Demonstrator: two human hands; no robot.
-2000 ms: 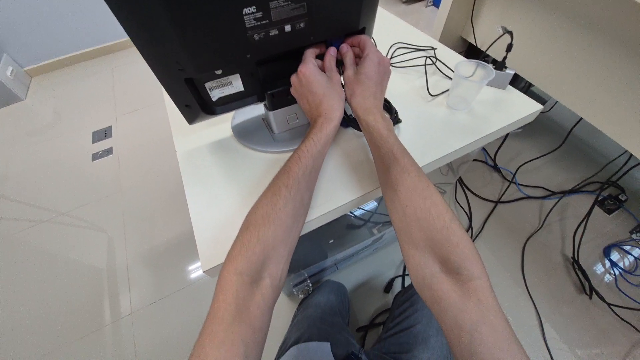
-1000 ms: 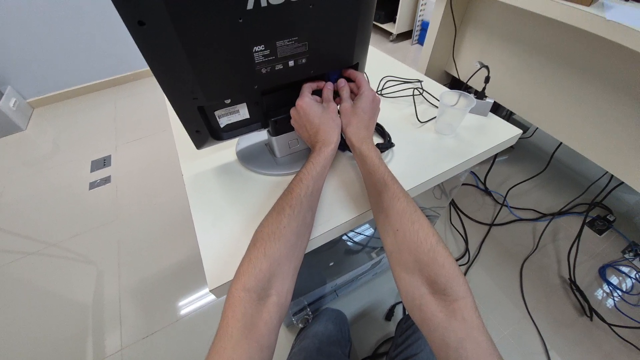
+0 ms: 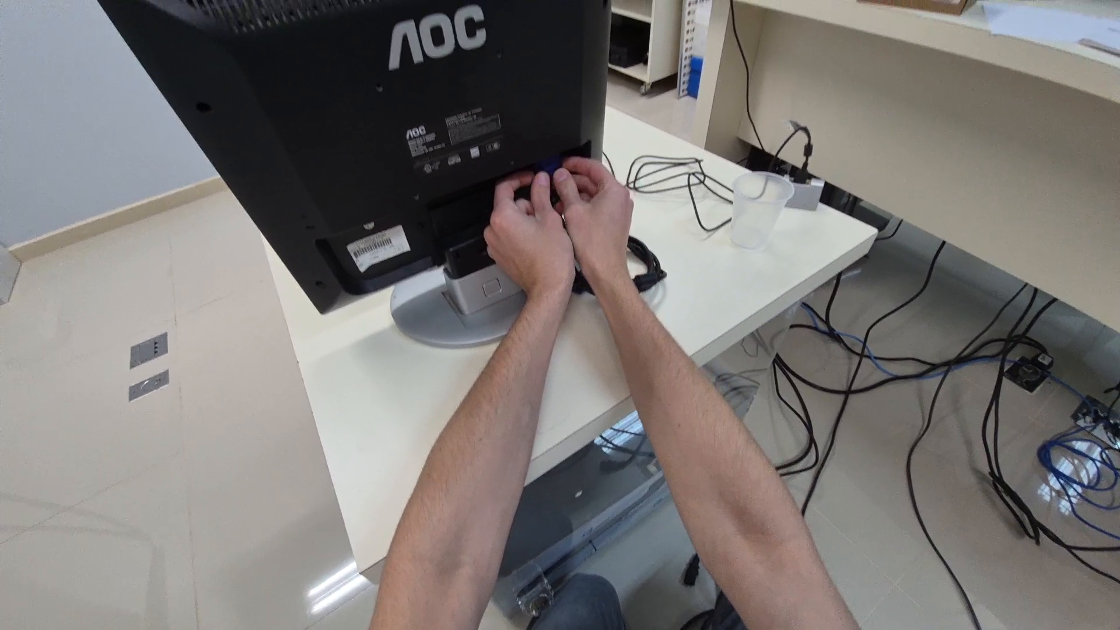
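Note:
The black back of an AOC monitor (image 3: 350, 131) faces me, on a silver-grey stand with a round base (image 3: 420, 311). At the recess low on its back, both hands grip around a blue cable connector (image 3: 549, 164), which shows between the fingertips. My left hand (image 3: 535, 232) has thumb and fingers bent just under the connector. Beside it, my right hand (image 3: 597, 214) pinches at the connector's right side. The fingers hide most of the plug and the port. A bundled black cable (image 3: 647, 267) lies on the white table (image 3: 350, 420) behind my right wrist.
A clear plastic cup (image 3: 758, 210) stands to the right, near loose thin black cable loops (image 3: 669, 173). A grey box with plugs (image 3: 803, 192) sits at the table's far right corner. Black and blue cables (image 3: 875, 359) spread over the floor at right, under a cream desk (image 3: 927, 149).
My hands stay at the monitor's lower recess, with only small finger shifts. The view has tilted slightly, bringing more of the monitor's back into sight.

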